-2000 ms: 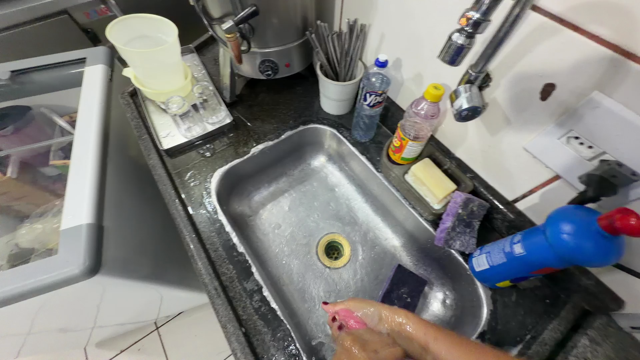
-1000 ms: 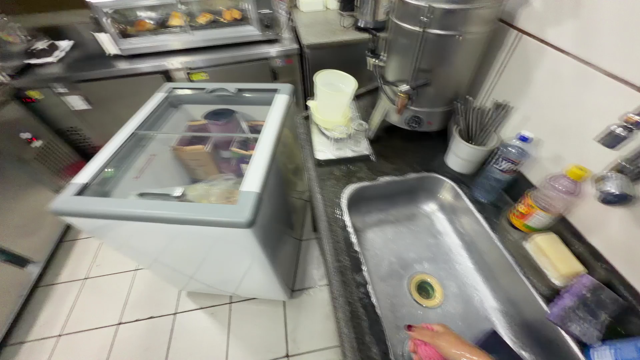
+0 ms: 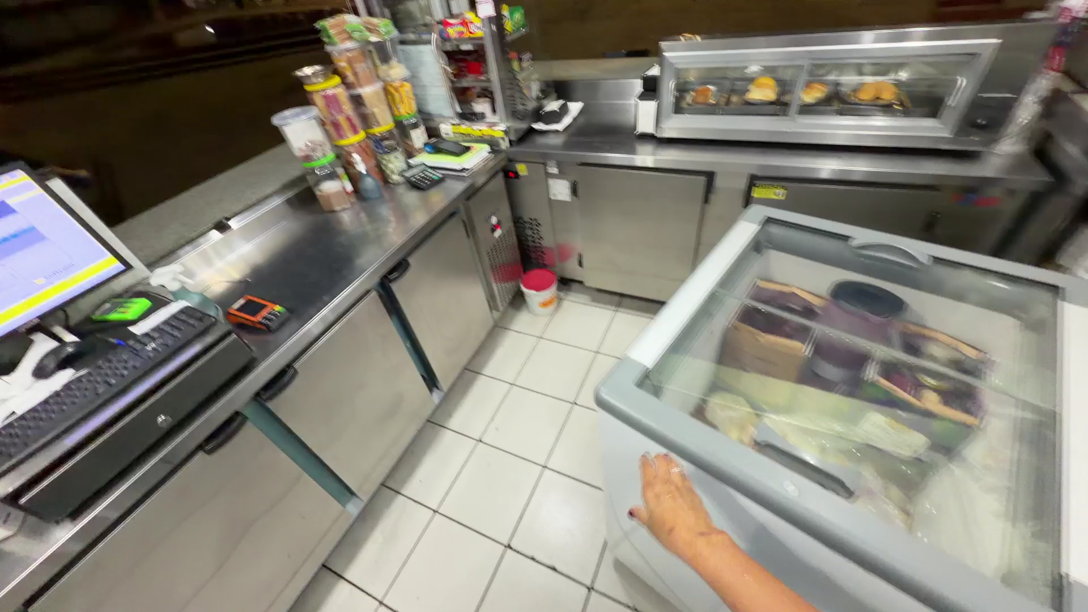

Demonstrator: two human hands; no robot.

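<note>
My right hand (image 3: 671, 503) is at the lower middle, back up, fingers extended and thumb out to the left, with nothing visible in it. Its fingers look wet. It is beside the front side of a grey and white chest freezer (image 3: 625, 382); whether it touches the freezer cannot be told. Through the freezer's glass lid show a dark-lidded purple tub (image 3: 857, 327), opened cartons (image 3: 769, 327) and plastic bags (image 3: 888, 438). My left hand is out of view.
At left, a steel counter (image 3: 340, 246) bears a monitor (image 3: 55, 246), keyboard (image 3: 106, 382), card terminal (image 3: 257, 313) and stacked food jars (image 3: 336, 106). A food display case (image 3: 824, 89) stands behind. A white bucket with a red lid (image 3: 539, 291) is on the tiled floor (image 3: 510, 425).
The view has swung far left, from the sink to the freezer and counter. My right hand no longer shows the pink thing seen at the sink. My left hand is out of view.
</note>
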